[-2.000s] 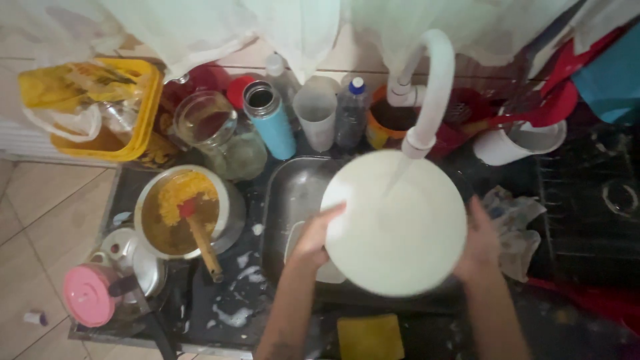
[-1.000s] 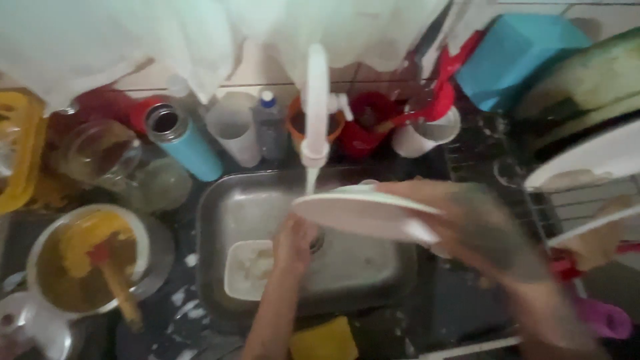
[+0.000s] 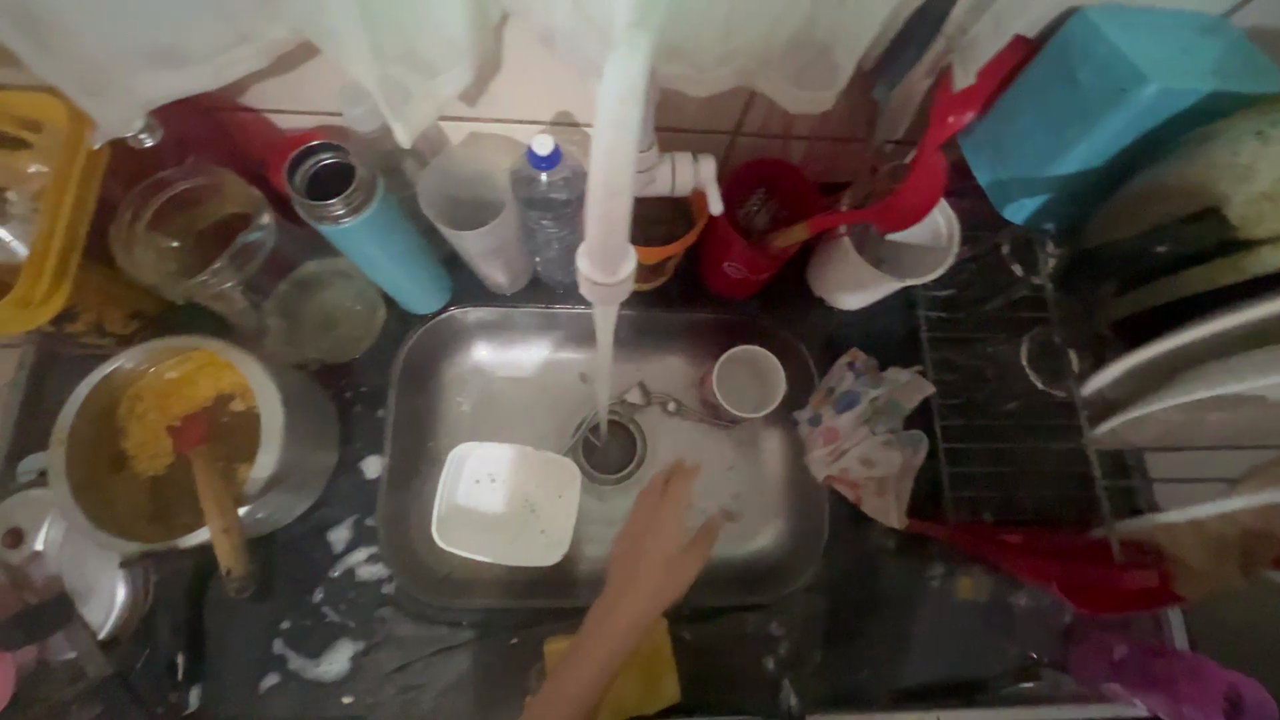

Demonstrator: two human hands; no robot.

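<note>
Water runs from a white plastic faucet (image 3: 606, 230) into a stainless steel sink (image 3: 480, 345). Over the sink's lower middle, just below the drain (image 3: 612, 450), is my left hand (image 3: 665, 540), fingers apart and holding nothing. To its left a white square plastic container (image 3: 507, 505) lies in the basin; a white cup (image 3: 748, 382) is at the basin's upper right. My right hand (image 3: 1225, 540), blurred at the right edge, is at a white plate (image 3: 1190, 508) by the dish rack (image 3: 1010, 400); its fingers are partly hidden. A yellow cloth (image 3: 645, 675) lies partly under my left forearm.
Left of the sink stands a metal pot (image 3: 300, 450) with a wooden-handled spatula (image 3: 215, 500). A blue bottle (image 3: 385, 240), a clear plastic bottle (image 3: 555, 215) and red cups (image 3: 755, 230) line the back. A crumpled plastic bag (image 3: 865, 435) sits between sink and rack.
The round white plate held under the faucet earlier has left the sink area. My right hand has moved right to the dish rack, while my left hand is empty over the basin. The view has shifted right.
</note>
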